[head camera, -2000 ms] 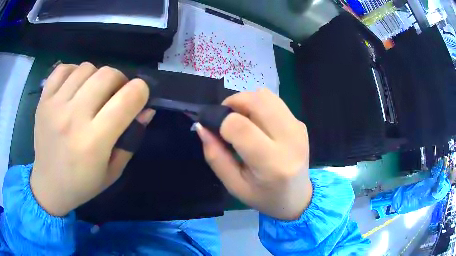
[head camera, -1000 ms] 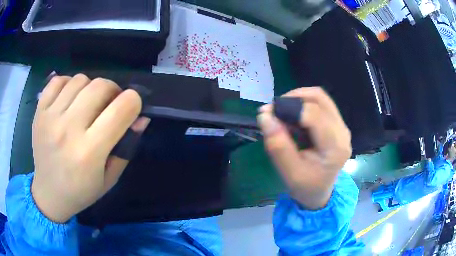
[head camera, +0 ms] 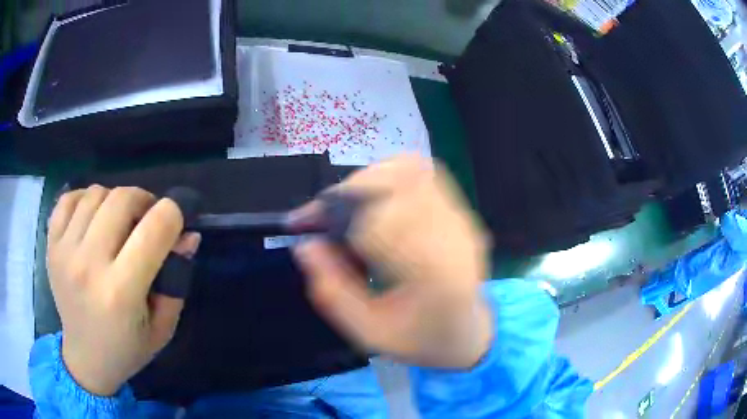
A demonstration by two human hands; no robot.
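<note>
A dark thin panel (head camera: pixel 246 220), seen nearly edge-on, is held above a black foam tray (head camera: pixel 254 327). My left hand (head camera: pixel 119 278) grips its left end between thumb and fingers, with black finger cots on. My right hand (head camera: pixel 401 262) is blurred, its thumb and fingertips closed together at the panel's upper edge, right of the middle. A small white label shows just under that edge. Whether the right fingers pinch the panel or slide along it cannot be told. The panel's lower part merges with the black tray.
Stacked covers with a white-edged sheet (head camera: pixel 131 61) stand at the upper left. A white sheet with red specks (head camera: pixel 319 119) lies behind the hands. Tall black stacked trays (head camera: pixel 532 139) stand at the right. A person in a blue sleeve (head camera: pixel 696 266) is at the far right.
My right hand moved right along the panel's edge, then back left toward its middle. My left hand kept its grip. The view has shifted, so the bench things sit lower and further left.
</note>
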